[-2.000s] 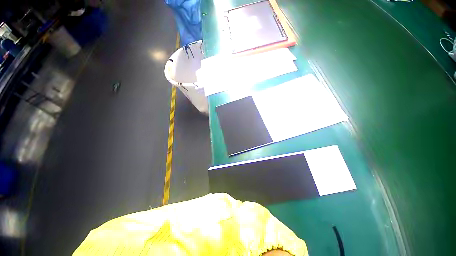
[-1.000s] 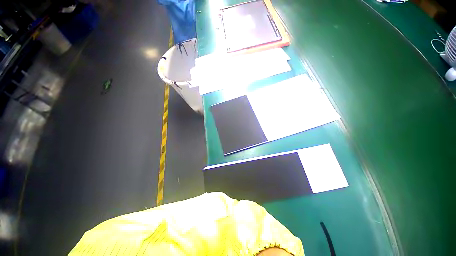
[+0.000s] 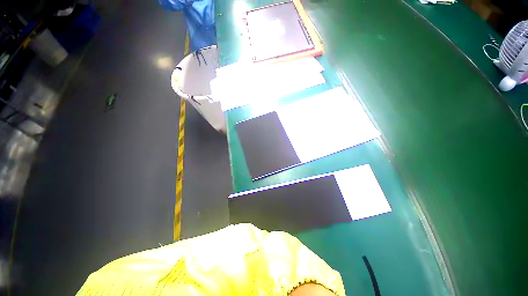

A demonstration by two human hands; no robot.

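Neither of my hands is in view. A yellow sleeve fills the bottom middle, with a sliver of bare wrist at its cuff, cut off by the lower edge. Just in front lies a long strip sheet (image 3: 289,202), mostly black with a white right end. Beyond it lies a wider strip sheet (image 3: 267,144), black on the left and white on the right. A short, thin black strip (image 3: 371,276) lies on the green bench right of the cuff, cut off by the lower edge.
White backing sheets (image 3: 266,82) overlap at the bench's left edge. Beyond them a display panel (image 3: 278,32) sits in a red-orange tray (image 3: 310,52). A whitish bin (image 3: 200,87) stands left of the bench, a person's blue clothing (image 3: 200,23) behind it. A fan (image 3: 515,52) stands far right.
The view has shifted, so the bench things appear farther left and the fan shows more at the right. The sheets and strip keep their places on the bench.
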